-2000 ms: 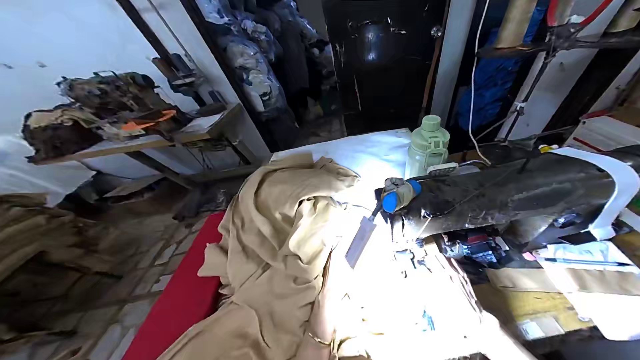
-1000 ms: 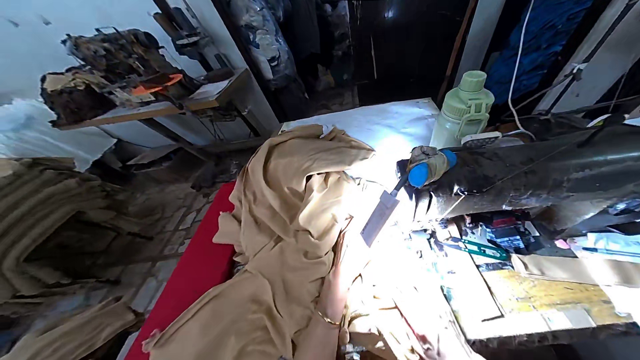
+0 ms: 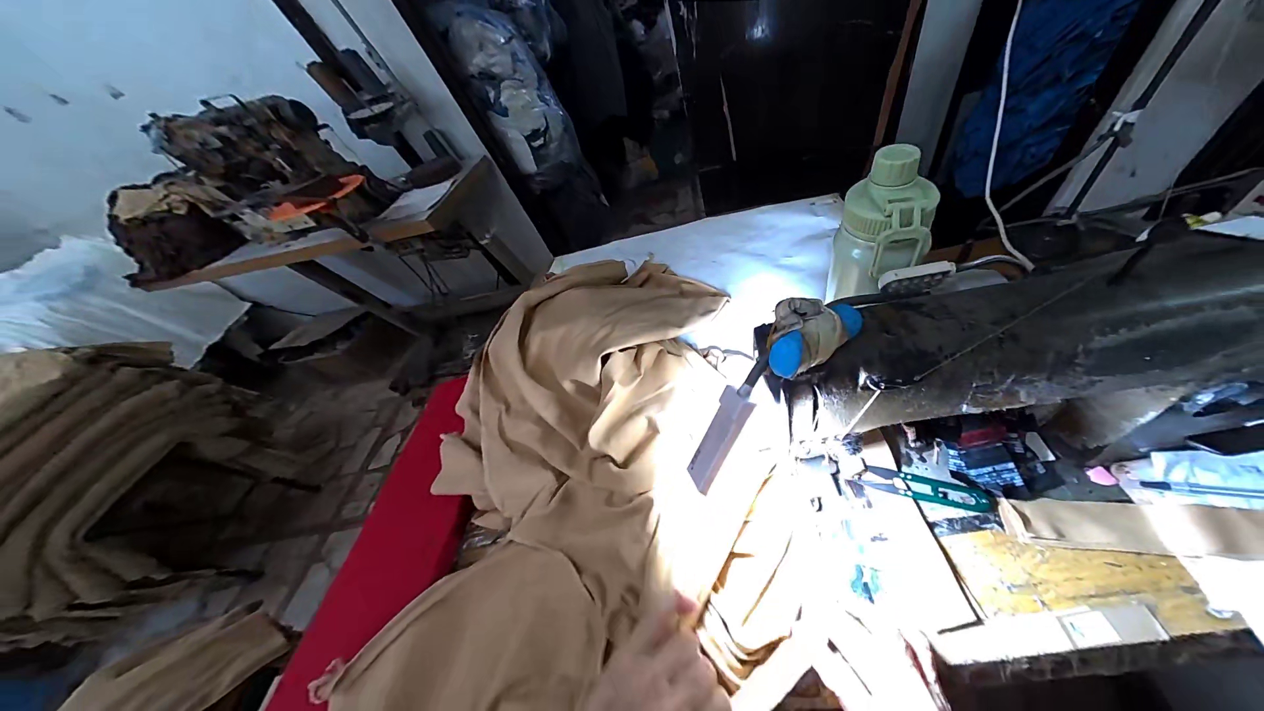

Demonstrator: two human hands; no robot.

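Observation:
Tan fabric [image 3: 563, 395] lies in a bunched heap over the work table, its lower part hanging toward me. My left hand [image 3: 657, 657] is at the bottom centre, blurred, against the fabric; its finger closure is unclear. Strong glare at the lower right washes out the area where my right hand may be, so I cannot make it out. The dark arm of a sewing machine [image 3: 1037, 316] reaches in from the right. At its end sit a blue cylinder wrapped in cloth [image 3: 805, 338] and a flat grey bar [image 3: 721, 439]. Green-handled thread snips [image 3: 933, 489] lie below the arm.
A pale green bottle [image 3: 884, 222] stands behind the machine's end, beside a white cable [image 3: 1002, 128]. A red surface [image 3: 385, 553] runs along the left of the heap. Stacked tan cloth [image 3: 89, 474] lies far left; a side bench [image 3: 326, 237] holds another machine.
My left hand has drawn back from farther up the fabric to the bottom of the view. The view has shifted somewhat.

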